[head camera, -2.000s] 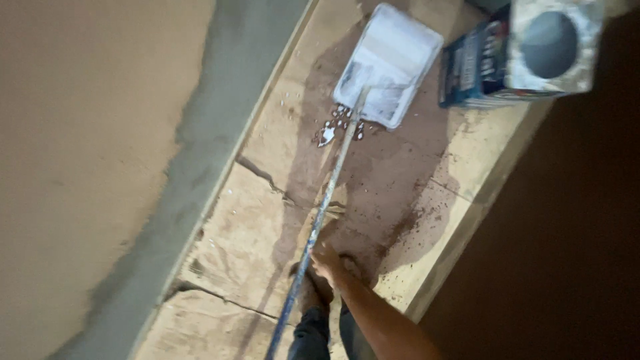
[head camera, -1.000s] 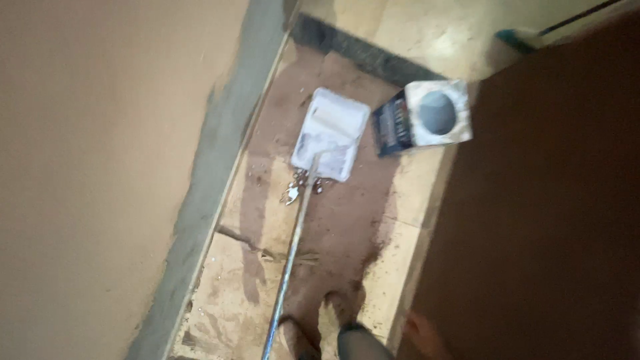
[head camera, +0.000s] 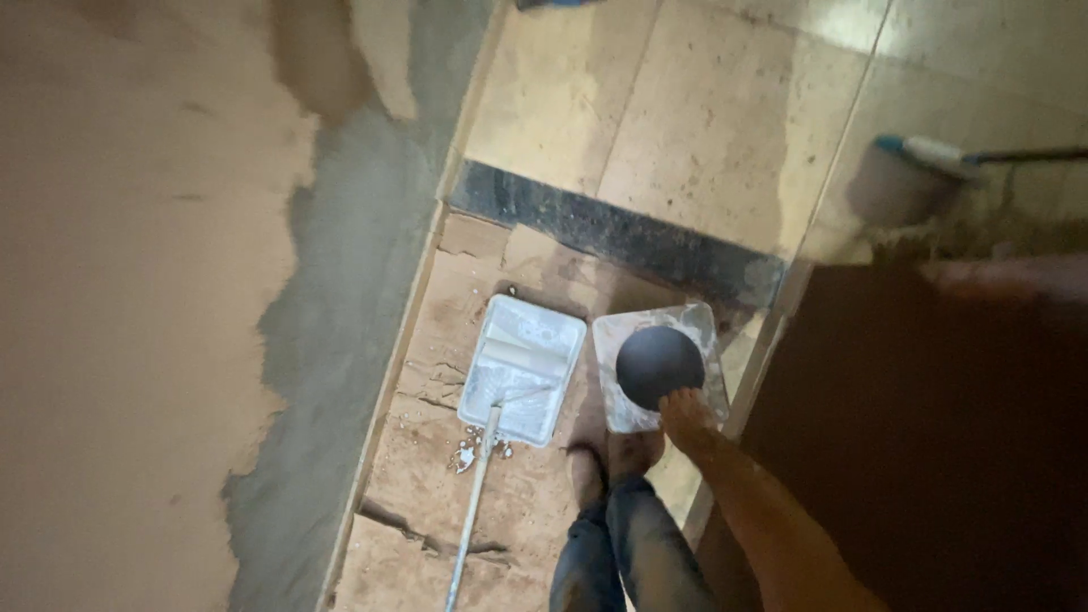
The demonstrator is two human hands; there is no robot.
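Observation:
My right hand (head camera: 687, 416) reaches in from the lower right, its fingers hooked over the edge of the round opening in a square paint can (head camera: 614, 361). The can's top is smeared with pale paint, and its inside looks dark. To its left lies a white paint tray (head camera: 558, 408) with a paint roller (head camera: 525, 355) resting in it. The roller's long extension pole (head camera: 473, 501) runs down out of the frame, no hand visible on it. My left hand is out of view.
Spilled white paint (head camera: 465, 456) spots the floor covering below the tray. A plastered wall (head camera: 153, 297) rises at left, with a dark threshold strip (head camera: 612, 228) beyond the tray. A blurred broom-like tool (head camera: 931, 153) is at upper right. My feet stand just below the can.
Two seconds ago a hand was on the roller pole; now my right hand holds the can's opening. The can stands nearer my feet, at the tray's right. The view has shifted.

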